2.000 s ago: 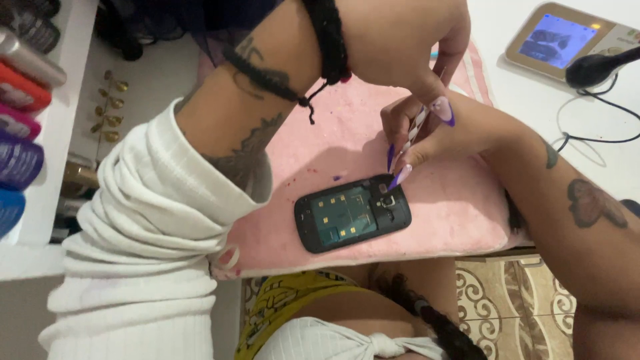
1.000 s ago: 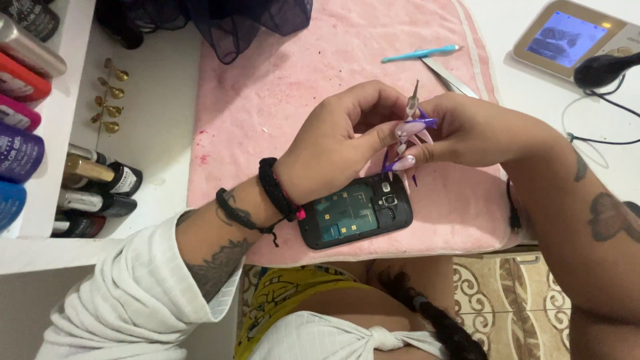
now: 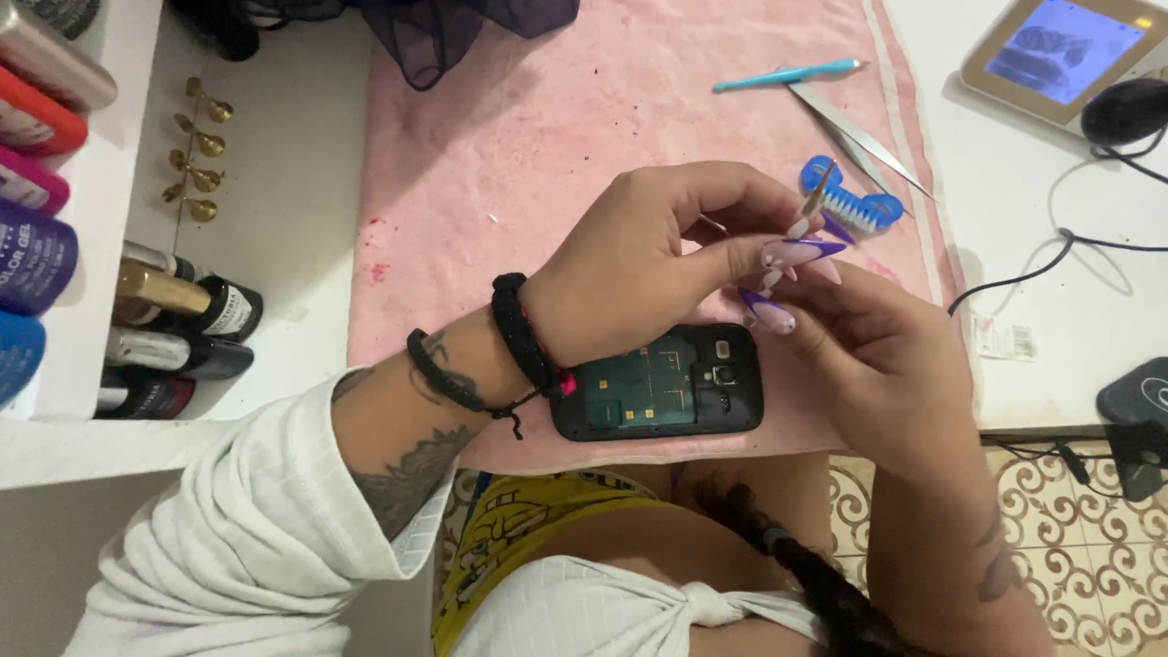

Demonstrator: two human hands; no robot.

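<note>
Both hands meet right of centre over a pink towel [image 3: 511,182]. My left hand [image 3: 657,255] and my right hand [image 3: 867,347] pinch a slim white-handled tool [image 3: 818,196] with a pointed metallic tip, its shaft partly hidden by fingers and long purple-tipped nails. Just below lies a black phone [image 3: 741,401] with its back cover off and inner board showing, one edge under my left wrist. Behind the fingers is a blue nail brush [image 3: 849,203] with white bristles. Metal tweezers [image 3: 858,137] and a light-blue slim tool [image 3: 789,75] rest farther back on the towel.
Nail polish bottles [image 3: 182,347] and gel bottles [image 3: 32,246] fill shelves at left, near a gold leaf ornament [image 3: 196,151]. Dark sheer fabric [image 3: 447,32] lies at the back. At right are a device with a lit screen [image 3: 1063,50], a black cable [image 3: 1022,274] and a black object [image 3: 1136,392].
Since two seconds ago, my left hand has come down from above to beside the phone. The blue nail brush now shows behind the fingers. The view has shifted.
</note>
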